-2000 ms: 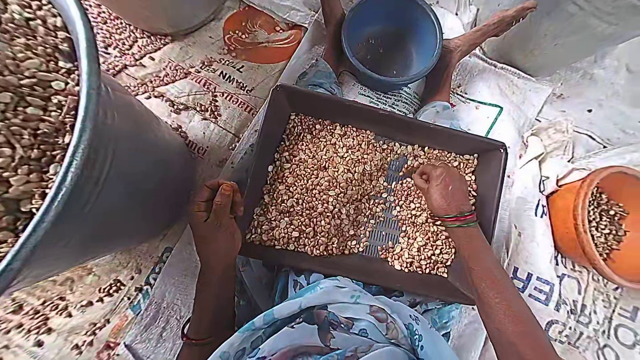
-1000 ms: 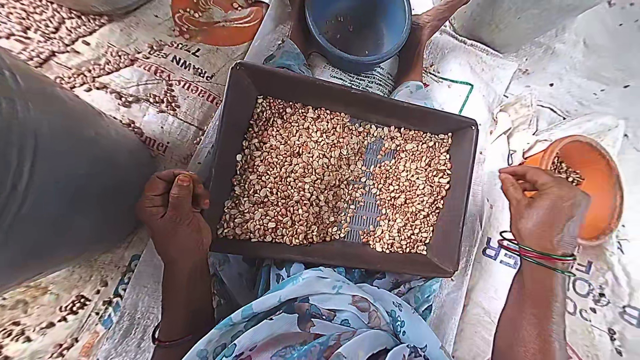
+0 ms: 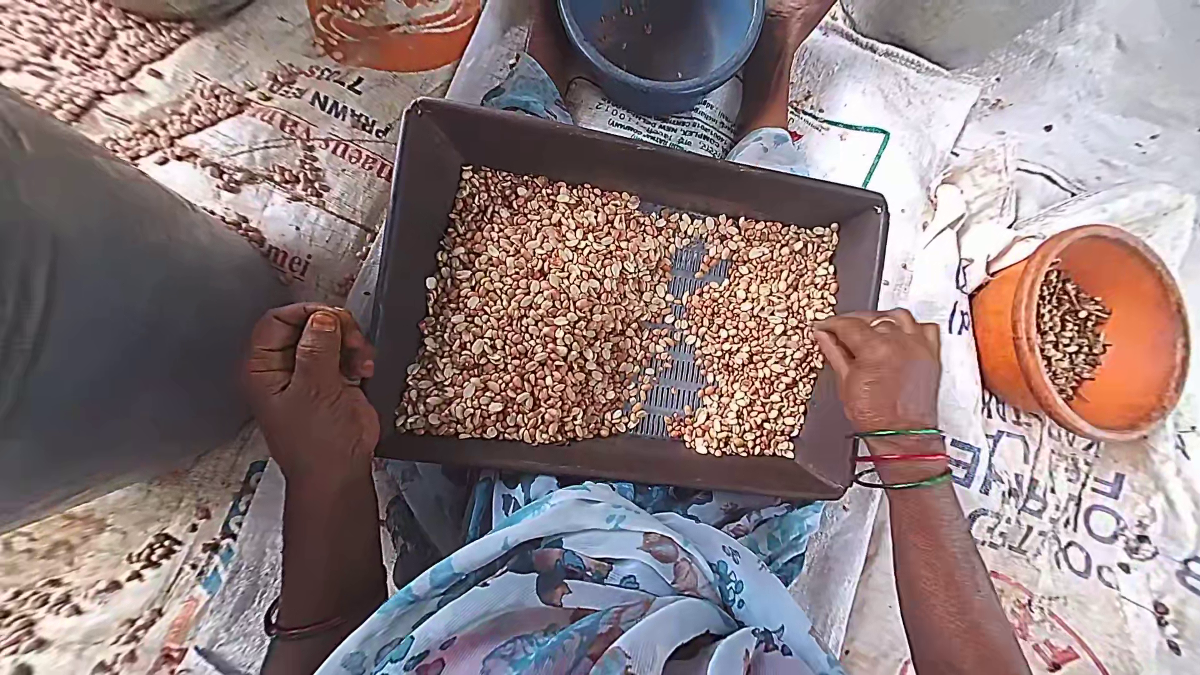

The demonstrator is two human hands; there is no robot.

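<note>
A dark rectangular plastic tray with a slotted bottom rests over my lap, holding pale and reddish beans or split nuts in two heaps. Between the heaps a strip of the slotted bottom shows. My left hand is beside the tray's left wall, fingers curled in, and whether something small is inside cannot be seen. Over the tray's right wall is my right hand, thumb and fingertips pinched together at the edge of the right heap. Anything between those fingertips is too small to tell.
An orange plastic bowl with darker pieces stands at the right. Beyond the tray is a blue bowl between my feet. A large grey container stands at the left. Printed sacks cover the ground, with loose beans scattered on them.
My right hand was in the right heap, then out between the tray and the orange bowl, and is now back at the tray's right side. My left hand has stayed beside the tray, fingers curled.
</note>
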